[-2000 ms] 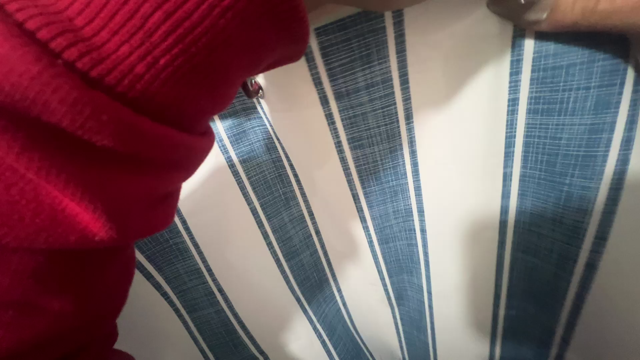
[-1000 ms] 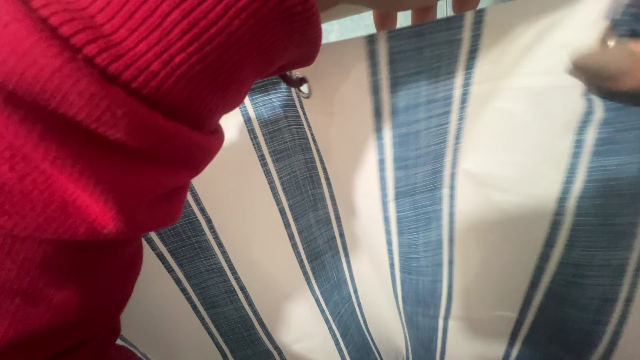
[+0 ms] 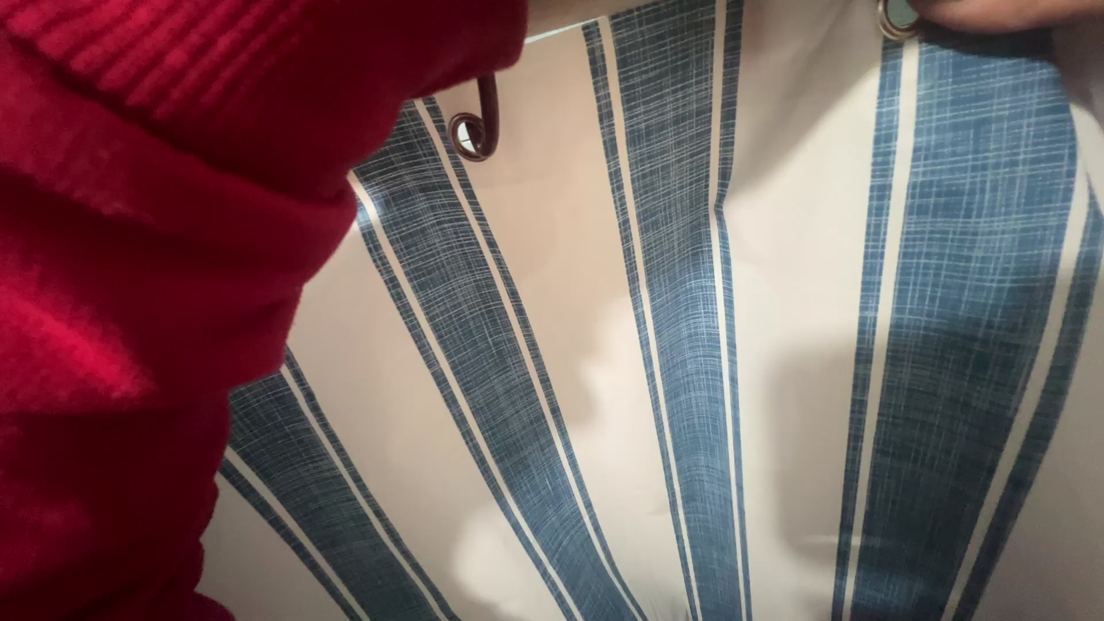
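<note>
A white fabric curtain (image 3: 793, 285) with blue woven-look stripes fills most of the head view. At the top right my right hand (image 3: 1009, 10), partly cut off by the frame, grips the curtain beside a round metal grommet (image 3: 899, 24). My left arm, in a red sleeve, crosses the left side. Only a strip of skin, my left hand or wrist (image 3: 569, 10), shows past the cuff at the curtain's top edge; its fingers are out of view. Below the cuff hangs a dark metal hook (image 3: 474, 138) with a curled end, in front of the curtain.
The red ribbed sleeve (image 3: 172, 259) hides the curtain's left part. Folds and soft shadows run down the fabric. A thin pale sliver shows above the curtain's top edge, near the cuff.
A second ago my right hand was lower, near the right edge, and blurred; now it is at the top right. The fingertips seen then at the curtain's top edge are out of sight.
</note>
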